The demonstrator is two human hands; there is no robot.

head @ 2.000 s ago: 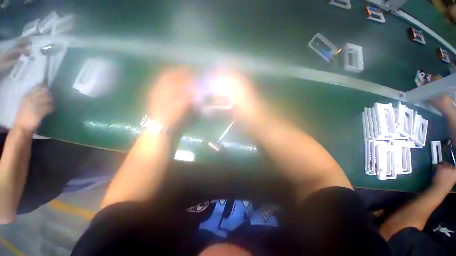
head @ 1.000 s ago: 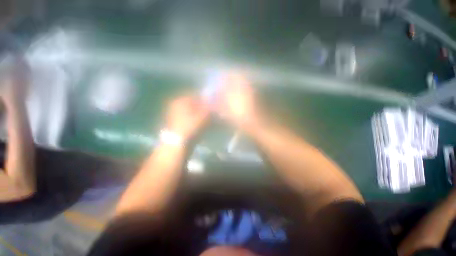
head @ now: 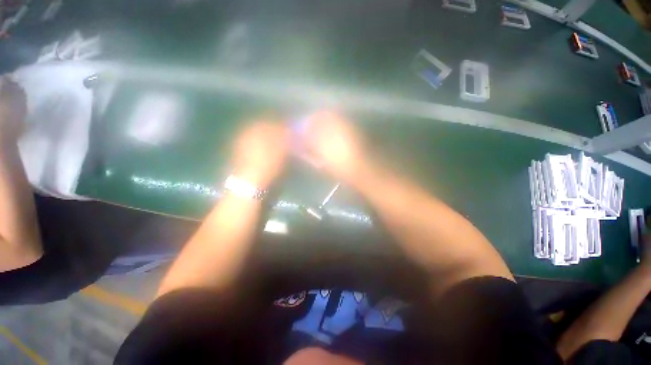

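My left hand and my right hand are close together over the green bench, both blurred. Between them is a small bluish-purple part, also blurred; its shape and which fingers grip it are hard to tell. A small hand tool with a thin shiny rod and a short dark block lies on the bench just below my hands. A large nested stack of white housings sits on the bench at the right.
A pale rail crosses behind the bench. Beyond it lie a white frame, a tilted frame and several part-assembled units. A pale sheet lies at left. Other people's arms show at both sides.
My hands remain together in the middle. The white frame seen between them two seconds ago no longer shows clearly. At left, the neighbour's hand has left the dark-handled tool's place. The view has shifted slightly.
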